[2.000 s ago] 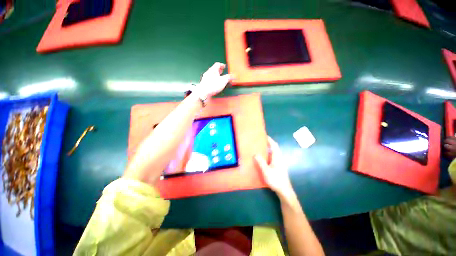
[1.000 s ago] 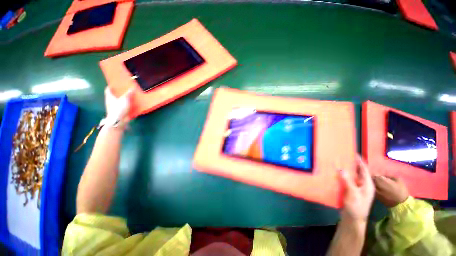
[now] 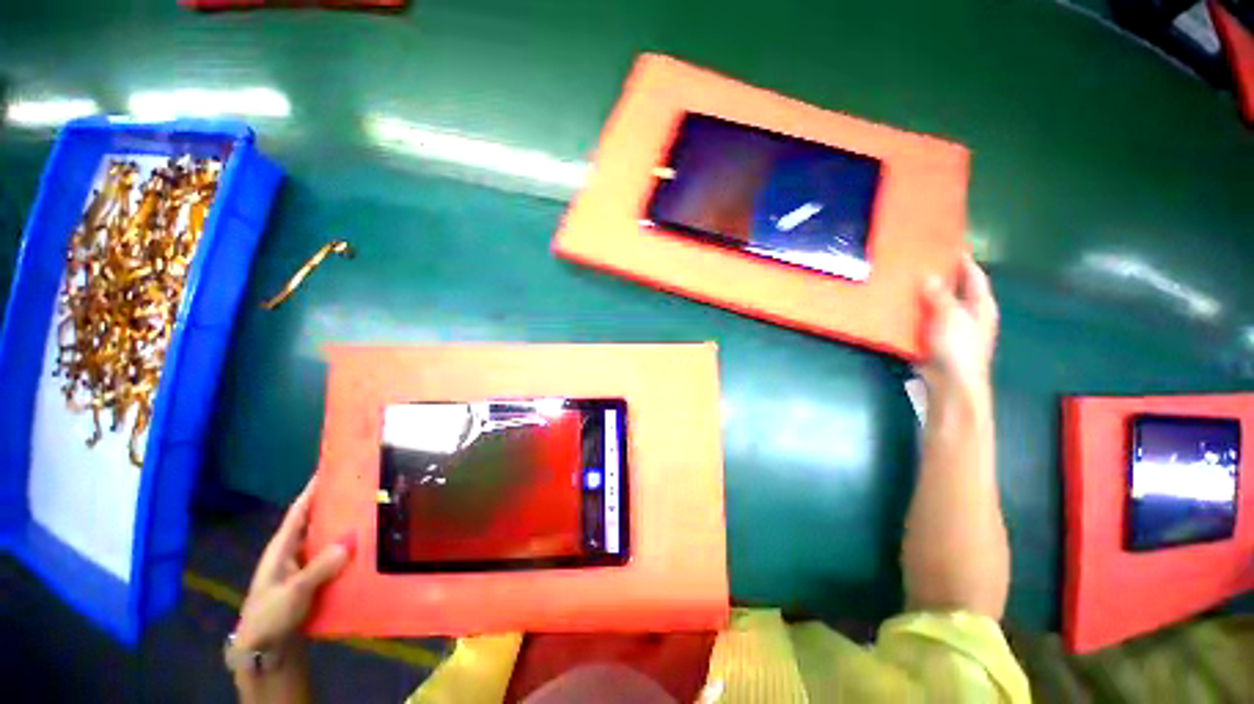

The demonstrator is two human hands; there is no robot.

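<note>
A tablet (image 3: 503,484) lies screen up on an orange-red foam pad (image 3: 674,550) right in front of me, its screen lit with a reddish camera view and an icon strip at the right end. My left hand (image 3: 292,567) grips this pad's left edge, thumb on top. A second tablet (image 3: 765,195) lies on another foam pad (image 3: 605,206) farther out, its screen dim bluish with glare. My right hand (image 3: 959,319) holds that pad's lower right corner, the arm stretched forward. Both tablets show a small yellow tab at the left edge.
A blue parts tray (image 3: 206,358) with heaped gold-orange modules (image 3: 138,282) stands at left. A loose gold flex part (image 3: 305,272) lies beside it. Another tablet (image 3: 1183,481) on a pad (image 3: 1100,578) is at right. A white square (image 3: 917,399) shows partly behind my right forearm.
The pad under my left hand has come from the far left to right in front of me, its screen now lit. The other pad has moved from the right to farther out, its screen dimmer.
</note>
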